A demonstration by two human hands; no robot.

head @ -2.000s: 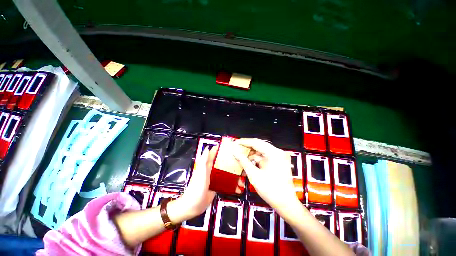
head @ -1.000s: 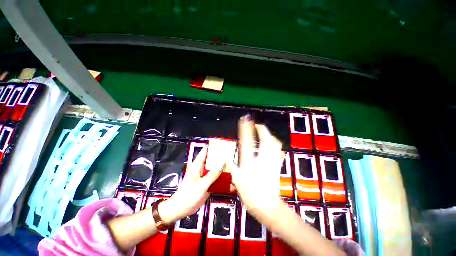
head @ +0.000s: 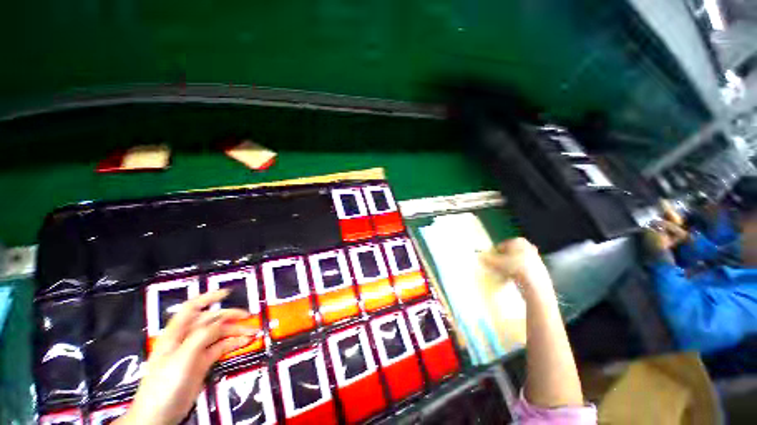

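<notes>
A black blister tray [head: 174, 234] holds red and orange housings with white-outlined dark windows. Its top row has bare pockets except two housings at the right end; the left pockets of the second row are also bare. My left hand [head: 195, 344] is over the tray with fingers spread, its fingertips at an orange housing [head: 241, 286]; nothing shows held. My right hand [head: 516, 259] is at the sheet stack [head: 452, 241] right of the tray. It is blurred, and whether it grips a sheet cannot be told.
Two half-red, half-cream housings [head: 148, 158] [head: 251, 155] lie on the green belt beyond the tray. A metal rail runs behind them. Dark trays [head: 564, 187] stand at right. A person in a blue sleeve [head: 705, 303] is at far right. A brown-tan object [head: 664, 394] is at lower right.
The view has swung right. My hands have parted and the housing between them is gone from them. My right hand has moved to the stack. A second cream-covered housing lies just beyond the tray.
</notes>
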